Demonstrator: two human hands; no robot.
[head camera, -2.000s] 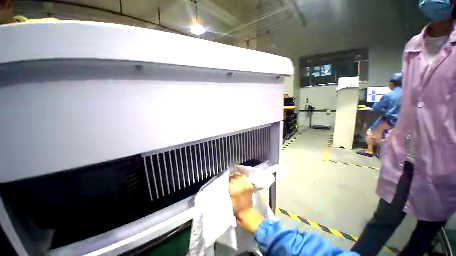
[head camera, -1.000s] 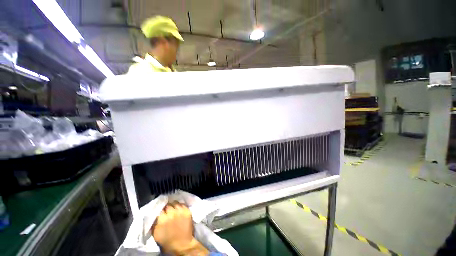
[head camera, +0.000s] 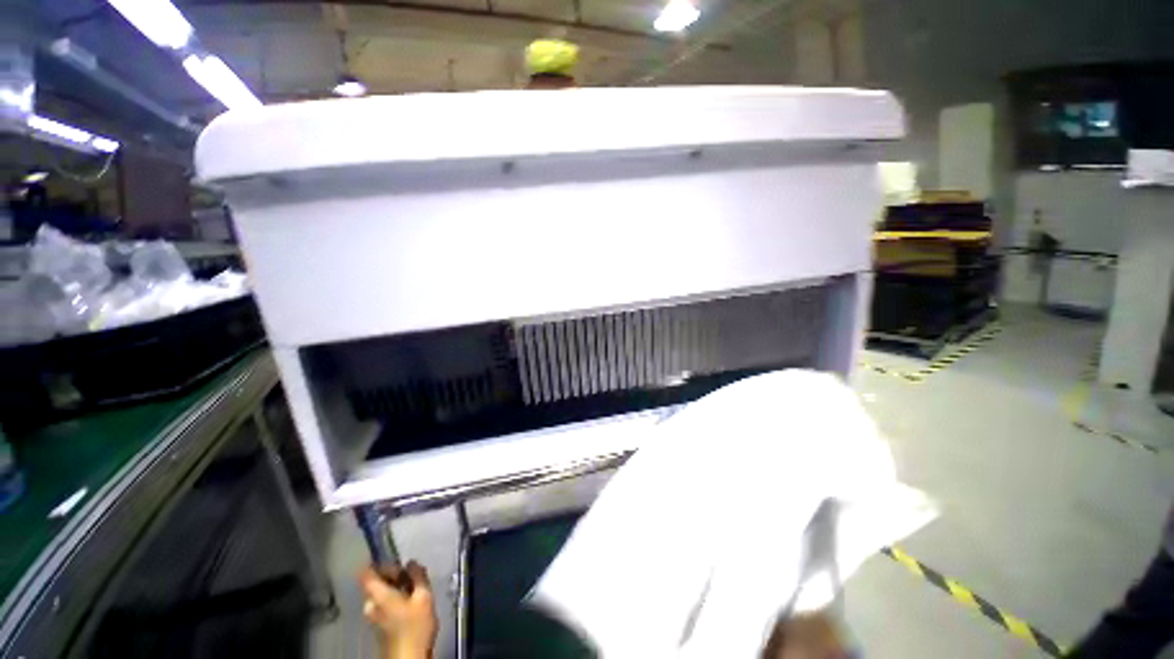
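The white housing (head camera: 554, 245) stands on a metal cart frame (head camera: 515, 489). Grey heat sink fins (head camera: 618, 354) show in its dark lower opening, above a pale lower rail (head camera: 502, 457). My left hand (head camera: 399, 608) is closed around the frame's post below the housing's left corner. My right hand (head camera: 809, 636) is blurred and cut off by the bottom edge, mostly behind the white cloth (head camera: 734, 515) it holds. The cloth is spread out in front of the housing's lower right part and hides the rail there.
A green-topped bench (head camera: 142, 438) with a black tray (head camera: 142, 341) of clear plastic bags stands left. A yellow cap (head camera: 552, 55) shows behind the housing. Stacked dark crates (head camera: 933, 277) stand right. Yellow-black tape (head camera: 972, 603) marks the floor. A dark sleeve or leg (head camera: 1133, 599) is at lower right.
My right hand and the cloth have moved from the left part of the opening to the right, and the cloth has spread out. My left hand has come into view on the post.
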